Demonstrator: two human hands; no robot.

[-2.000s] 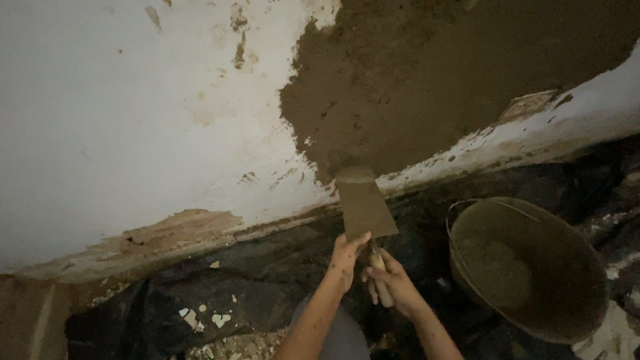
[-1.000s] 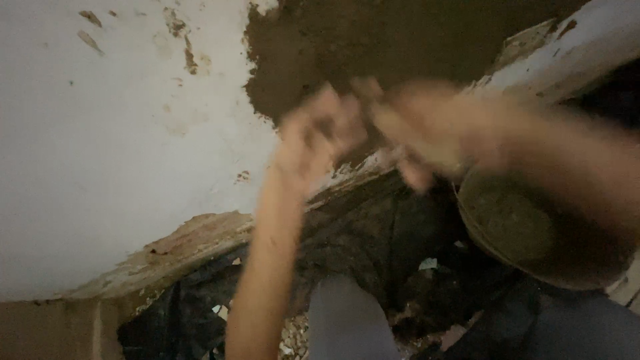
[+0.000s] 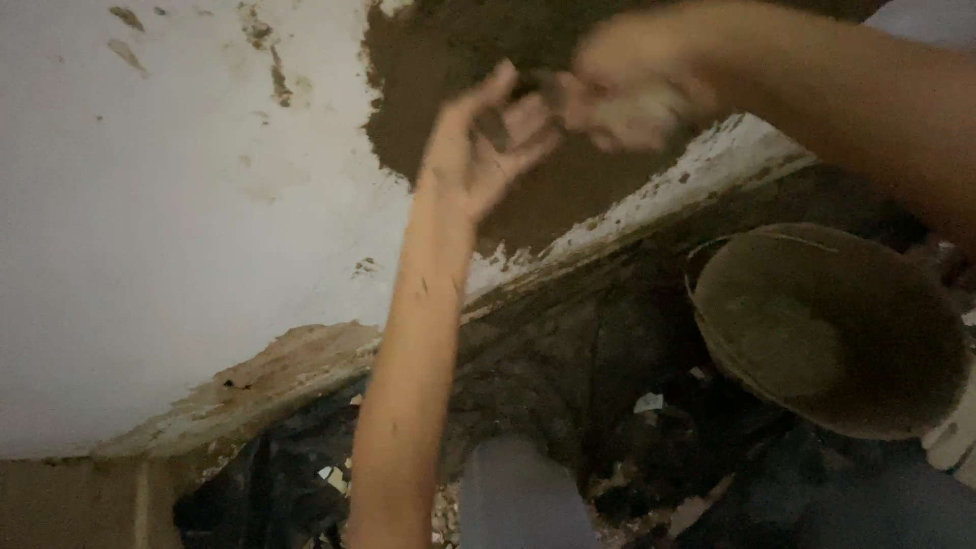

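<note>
My left hand is raised in front of the dark plaster patch on the white wall, its fingers apart and nothing plain between them. Just right of it, my right hand is blurred, with its fingers curled around what may be a pale handle. A small dark blurred shape shows between the two hands; the trowel's blade cannot be made out. To the lower right stands a bucket with a wire handle and dull material inside.
White wall with peeled spots lies at the left. A bare, flaked strip runs along the wall's foot. Dark plastic sheeting covers the floor, with pale chips and rubble on it. My knee shows at the bottom.
Two seconds ago both hands were at a trowel with its blade against the lower edge of the patch. Both have moved up in front of the patch, the right arm now reaching in from the right.
</note>
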